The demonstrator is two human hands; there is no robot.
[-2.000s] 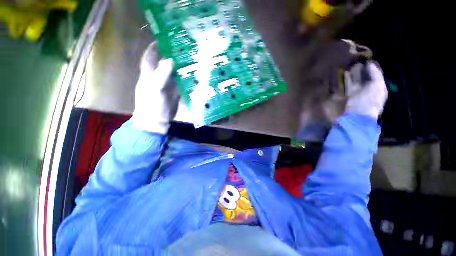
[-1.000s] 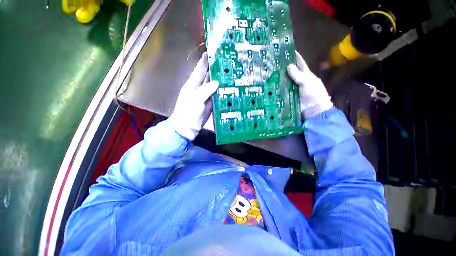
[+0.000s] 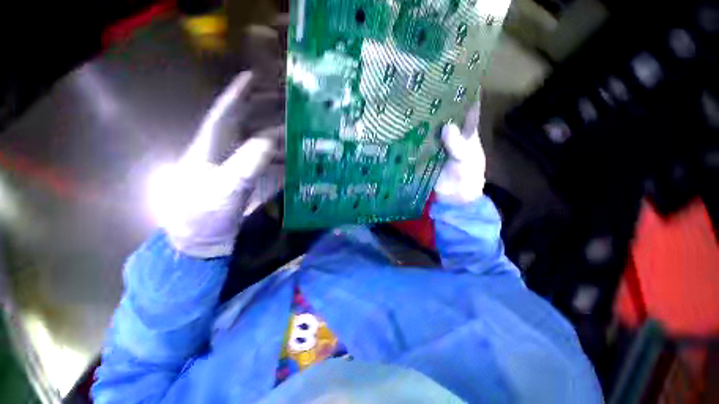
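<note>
A large green printed circuit board point(image 3: 339, 118) is held up in front of my chest, its upper end cut off by the top of the picture. My right hand point(image 3: 463, 162), in a white glove, grips the board's right edge with the thumb on its face and the other fingers mostly hidden. My left hand point(image 3: 209, 181), also in a white glove, is off to the left of the board with thumb and forefinger spread. It looks apart from the board and holds nothing visible. Motion blurs parts of both hands.
A shiny steel bench top point(image 3: 87, 134) lies at the left. Black slotted racks point(image 3: 564, 166) with small white labels stand at the right, with a red-orange sheet point(image 3: 678, 264) beside them. A blurred yellow thing point(image 3: 206, 30) and a red strip show at the upper left.
Since one second ago the view has turned towards the racks at the right. My left hand has let go of the board and moved left. My right hand still holds the board.
</note>
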